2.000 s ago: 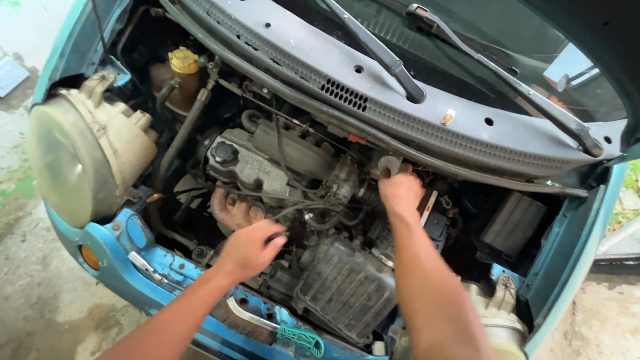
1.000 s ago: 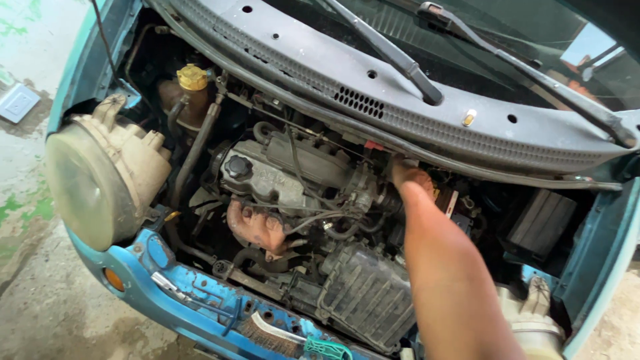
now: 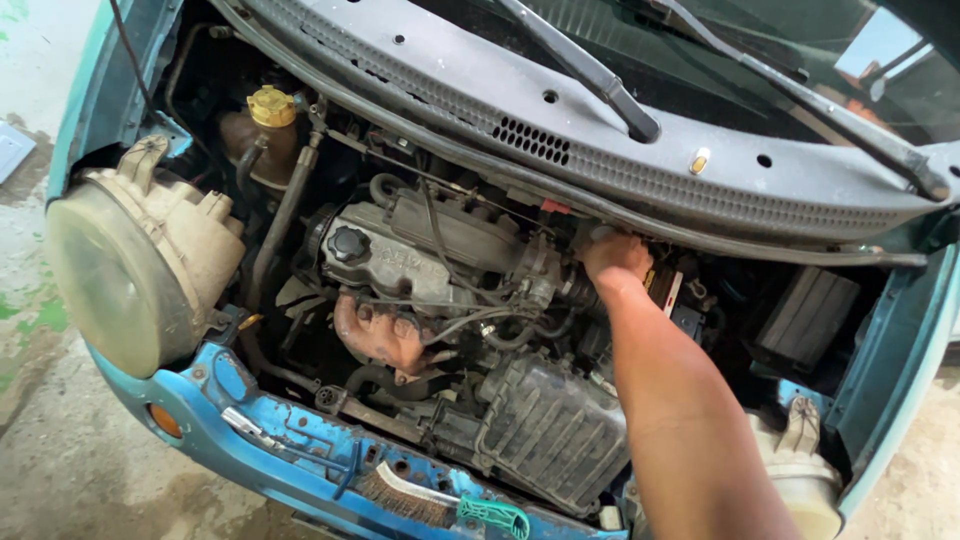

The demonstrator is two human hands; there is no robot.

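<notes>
My right hand [image 3: 615,259] reaches into the rear of the car's engine bay, just under the edge of the black windshield cowl [image 3: 660,169]. Its fingers are curled down beside a pale round part, and whether they grip it cannot be told. Left of the hand lie the throttle body [image 3: 538,274] and the engine's metal valve cover [image 3: 397,259] with its black oil filler cap [image 3: 348,244]. Below my forearm's left side is the black ribbed air filter housing [image 3: 555,427]. My left hand is out of view.
A wire brush [image 3: 491,514] with a green handle and a metal tool [image 3: 251,427] lie on the blue front crossmember. The left headlight [image 3: 124,277] sits at the corner, near the coolant tank's yellow cap [image 3: 271,106]. A rusty exhaust manifold [image 3: 382,334] faces forward. Wiper arms [image 3: 592,82] cross above.
My left hand, over the front of the engine two seconds ago, has left the view. My right hand stays at the rear of the bay. The view has shifted somewhat closer.
</notes>
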